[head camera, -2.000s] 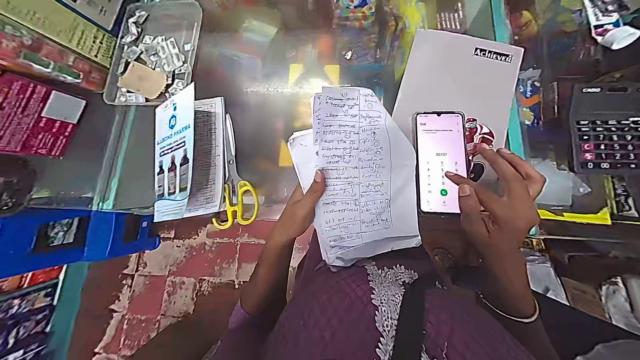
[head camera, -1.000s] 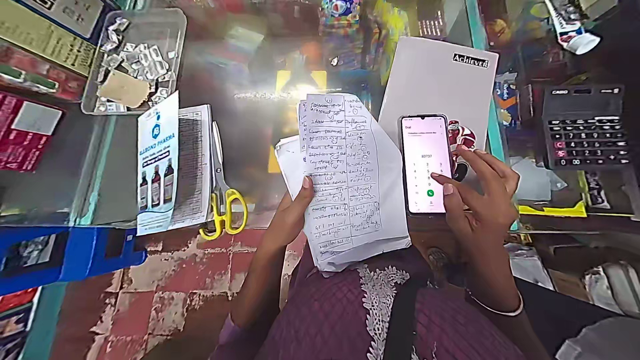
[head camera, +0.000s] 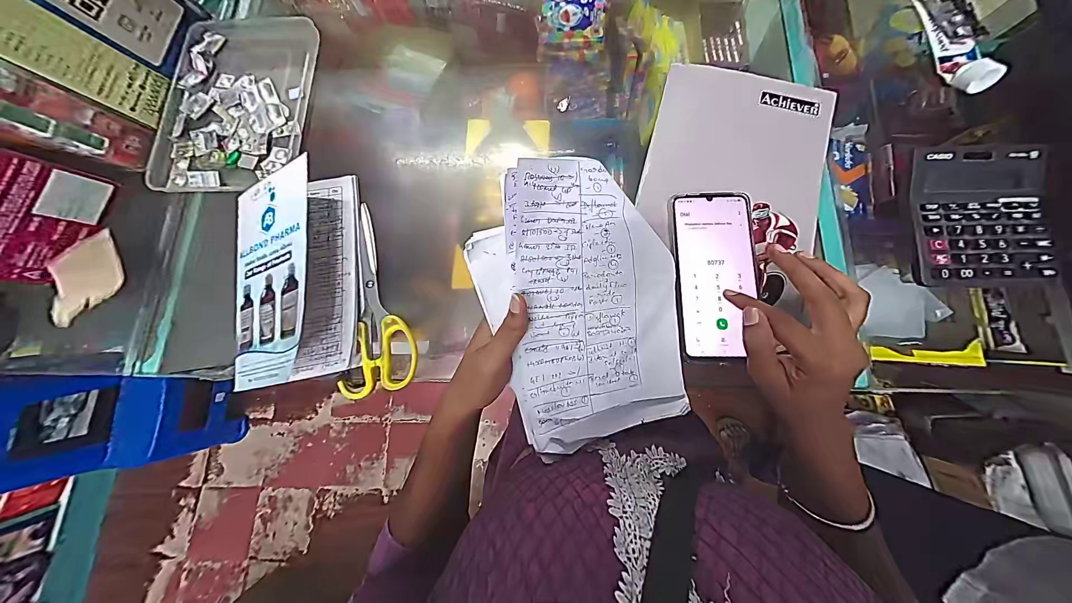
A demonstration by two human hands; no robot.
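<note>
A sheaf of handwritten paper sheets (head camera: pixel 578 335) is held at its left edge by my left hand (head camera: pixel 490 356), thumb on top. Just right of the sheets, a smartphone (head camera: pixel 712 268) lies lit on a dial screen, partly over the lower part of a grey-white notebook (head camera: pixel 737 126). My right hand (head camera: pixel 804 327) hovers at the phone's right side, a fingertip over or on the keypad; its fingers are spread and grip nothing. Scissors with yellow handles (head camera: pixel 381 352) lie left of my left hand, beside a pharmacy leaflet (head camera: pixel 272 285) and a ruled notepad (head camera: pixel 331 276).
A clear plastic tray (head camera: pixel 310 59) with small packets stands on the glass counter (head camera: pixel 402 100) at upper left. A calculator (head camera: pixel 980 218) and a white-capped tube (head camera: pixel 955 50) are at right. A blue case (head camera: pixel 159 427) is at lower left; cartons line the left edge.
The view has shifted slightly. My right hand stays at the phone's keypad while its fingers move, and more digits show on the screen. My left hand keeps holding the sheets.
</note>
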